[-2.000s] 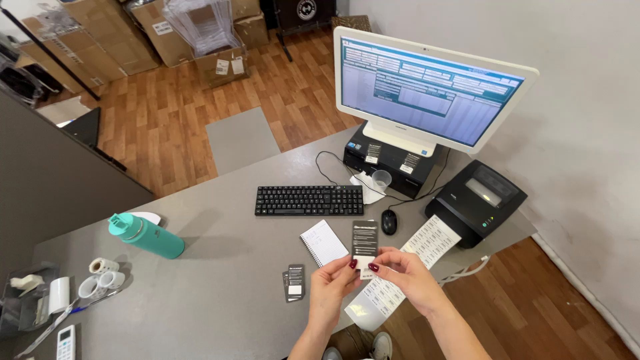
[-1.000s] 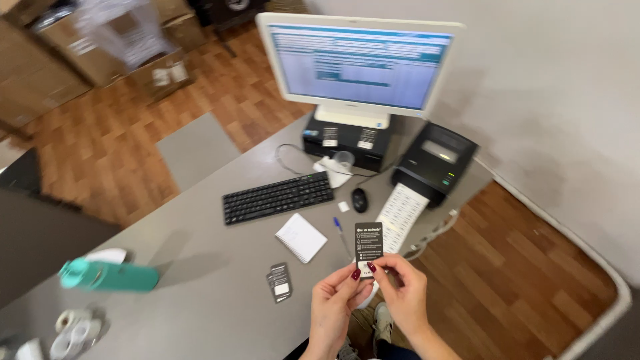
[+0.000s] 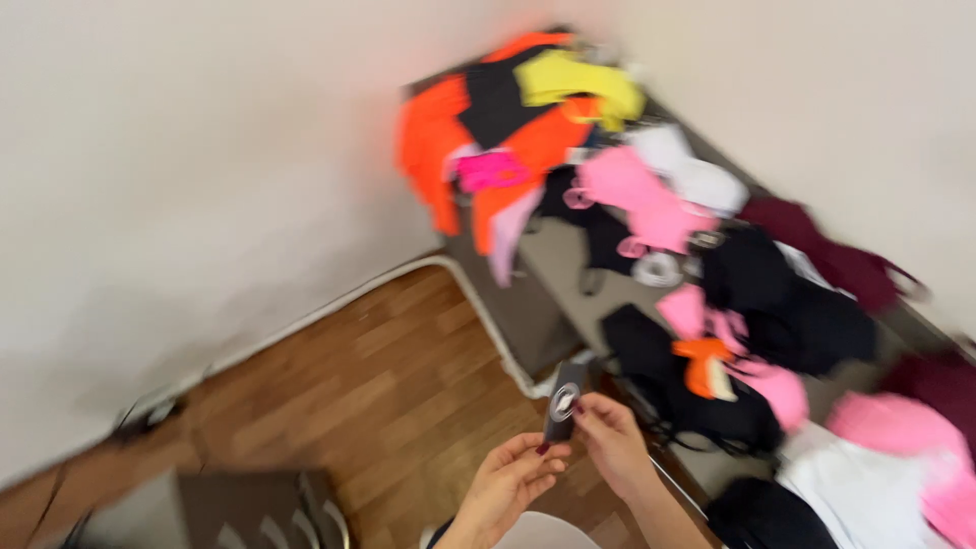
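Observation:
A dark cardboard tag (image 3: 563, 402) with a round pale logo stands upright between my two hands above the wooden floor. My right hand (image 3: 610, 438) pinches its right edge between thumb and fingers. At its lower end is my left hand (image 3: 518, 473), thumb and fingertips against the tag. Garments lie on the grey table beyond: a pink top (image 3: 640, 198), black garments (image 3: 778, 297), a small orange piece (image 3: 703, 366) and a white garment (image 3: 862, 488). The view is blurred by motion.
Orange garments (image 3: 431, 145) and a yellow one (image 3: 579, 80) hang and lie at the table's far end. White roll (image 3: 657, 269) among the clothes. A white cable (image 3: 320, 320) follows the wall. A grey desk edge (image 3: 244, 503) is at the lower left.
The view has swung from the desk with the monitor and keyboard to the table of garments. The tag remains in both hands; it now shows a round logo rather than the printed text side.

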